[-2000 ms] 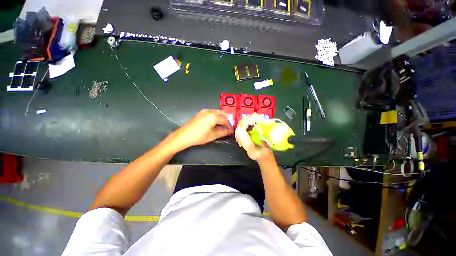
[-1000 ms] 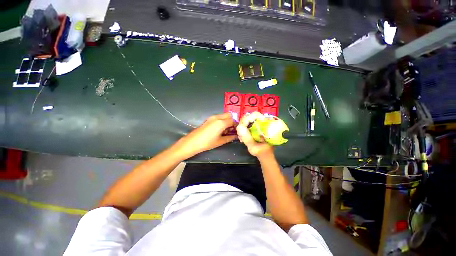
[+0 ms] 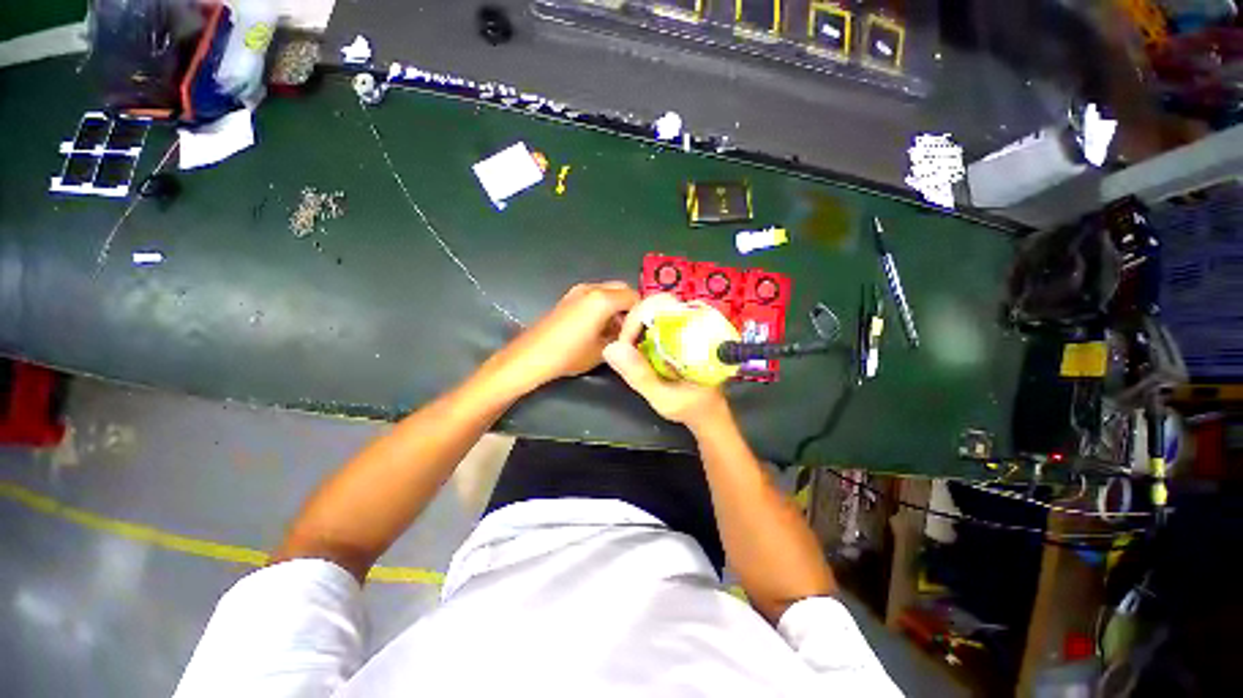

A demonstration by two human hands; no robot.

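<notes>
Three red phone backs [image 3: 766, 289] lie side by side on the green bench mat, each with a dark ring near its far end. My right hand [image 3: 664, 371] is closed around the yellow-green electric screwdriver [image 3: 698, 344], its dark cord running to the right. The screwdriver covers the lower part of the left and middle phones, and its tip is hidden. My left hand [image 3: 589, 327] is at the left edge of the phones, touching or nearly touching my right hand. Its fingertips are partly hidden, so I cannot tell what they hold.
A dark module [image 3: 718, 203] and a small white tube [image 3: 761, 240] lie beyond the phones. Tweezers [image 3: 896, 280] and a thin pen-like tool [image 3: 874, 327] lie right. A white slip [image 3: 509, 173] and scattered screws [image 3: 316, 210] lie left. A clear tray [image 3: 763, 30] is on the belt.
The view has shifted, so the bench things appear farther right. The screwdriver has moved left across the phones and turned more upright, with its cord now visible. The right phone is more exposed.
</notes>
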